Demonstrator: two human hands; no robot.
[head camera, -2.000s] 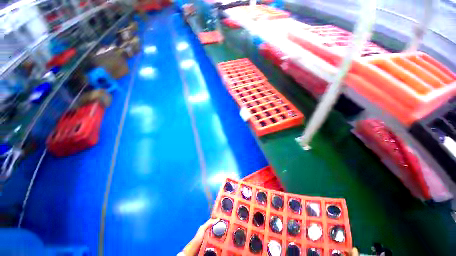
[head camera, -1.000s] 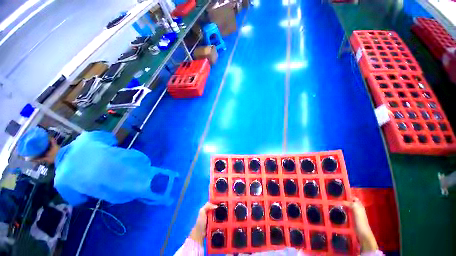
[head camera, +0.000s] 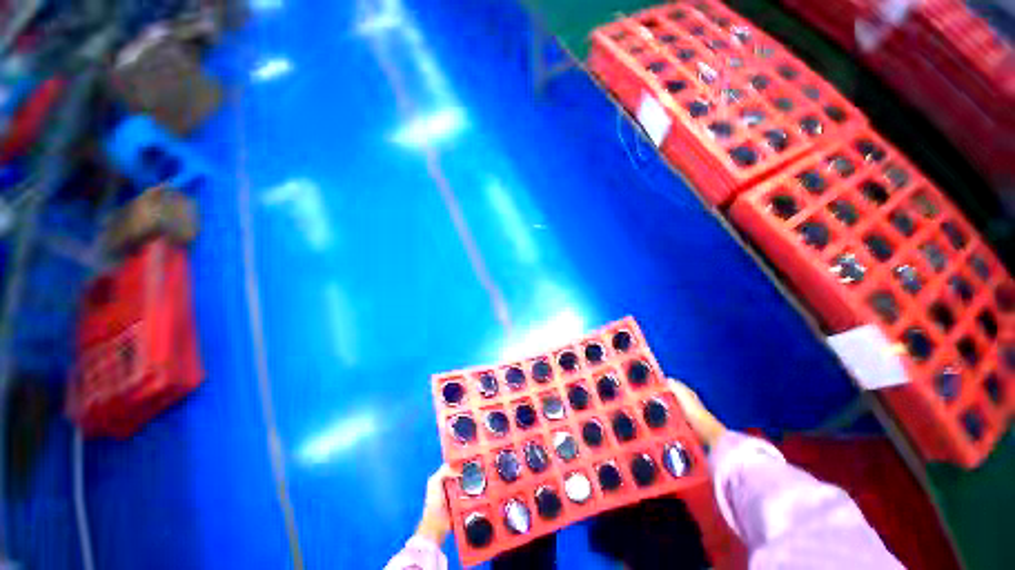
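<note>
A red-orange tray (head camera: 573, 440) with a grid of square pockets is held in front of me over the blue floor. Its pockets hold round modules (head camera: 578, 487), mostly black, some shiny or pale. My left hand (head camera: 437, 503) grips the tray's left edge. My right hand (head camera: 696, 414) grips its right edge. Both hands are bare below pale pink sleeves, and the fingers under the tray are hidden. The tray is slightly tilted.
Two stacks of filled red trays (head camera: 801, 243) stand along the green bench (head camera: 565, 22) at right, with white paper labels (head camera: 871, 356). More red trays lie beyond. At left are stacked red trays (head camera: 139, 340), a carton (head camera: 154, 220) and a blue stool (head camera: 150, 150), blurred.
The bench trays at right look nearer and larger. The held tray is turned and tilted in view. The person in blue at left is out of view. Both hands stay on the tray.
</note>
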